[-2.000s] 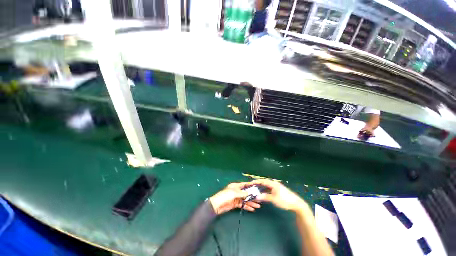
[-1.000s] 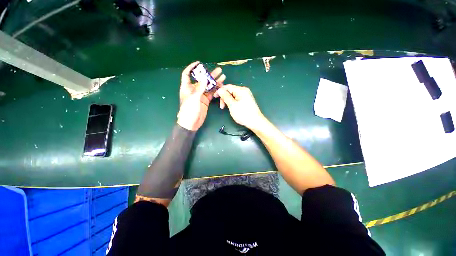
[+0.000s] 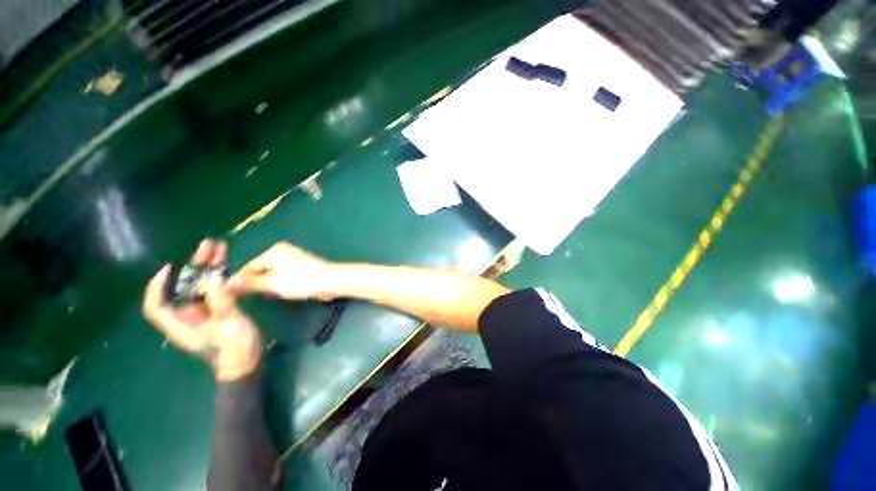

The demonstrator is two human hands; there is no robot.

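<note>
My left hand (image 3: 206,321), palm up at the left, holds a small wired circuit board (image 3: 197,282) in a dark case part, seen blurred. My right hand (image 3: 283,272) is beside it, its fingertips pinched at the board's right edge; what they grip, if anything, is too small to tell. A short black cable (image 3: 328,323) lies on the green bench below my right forearm. Black plastic case parts (image 3: 536,71) lie on a large white sheet (image 3: 552,134) at the upper middle, with another case part (image 3: 607,98) to their right.
A small white paper (image 3: 428,186) lies beside the sheet. A black phone (image 3: 94,453) is at the lower left. Stacked dark layers (image 3: 672,38) stand behind the sheet. Yellow-striped floor tape (image 3: 701,240) and blue crates (image 3: 855,451) are at the right.
The view has swung right and tilted, so the hands now appear farther left and the white sheet nearer the middle. The left hand still holds the board, with the right hand beside it.
</note>
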